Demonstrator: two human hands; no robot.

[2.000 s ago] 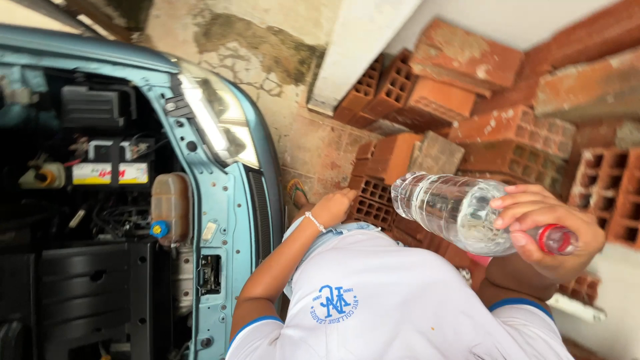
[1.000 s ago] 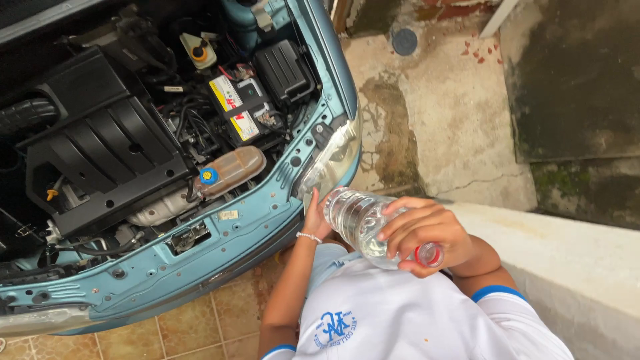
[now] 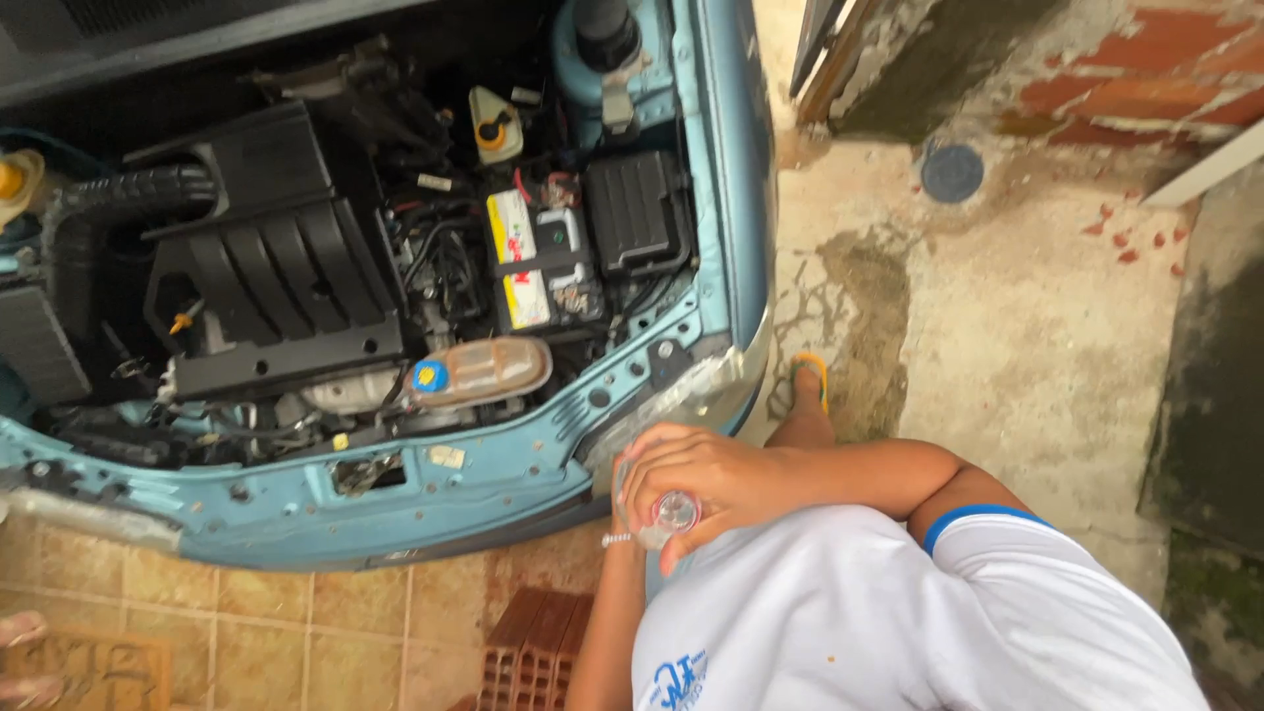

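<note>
My right hand (image 3: 696, 484) is wrapped around a clear plastic bottle (image 3: 656, 536), whose red-ringed top faces up toward me. Beneath it, my left hand (image 3: 622, 506), with a beaded bracelet at the wrist, is mostly hidden; its grip does not show. Both hands are beside the front corner of a light-blue car (image 3: 513, 484) with an exposed engine bay. Inside the bay are a brownish coolant reservoir (image 3: 489, 371) with a blue cap (image 3: 430, 376), a car battery (image 3: 543, 259), a ribbed black engine cover (image 3: 296, 267) and a yellow-handled dipstick (image 3: 181, 323).
Hollow red bricks (image 3: 533, 647) stand on the tiled floor (image 3: 262, 592) below the bumper. My foot in an orange-edged flip-flop (image 3: 810, 375) is on stained concrete. A round grey cover (image 3: 952, 174) lies near a rough brick wall (image 3: 1136, 74). Another person's toes (image 3: 22, 628) show at lower left.
My right hand has brought the bottle in from my right side to the car's front corner, over my left hand. The view has swung from the brick pile to the engine bay.
</note>
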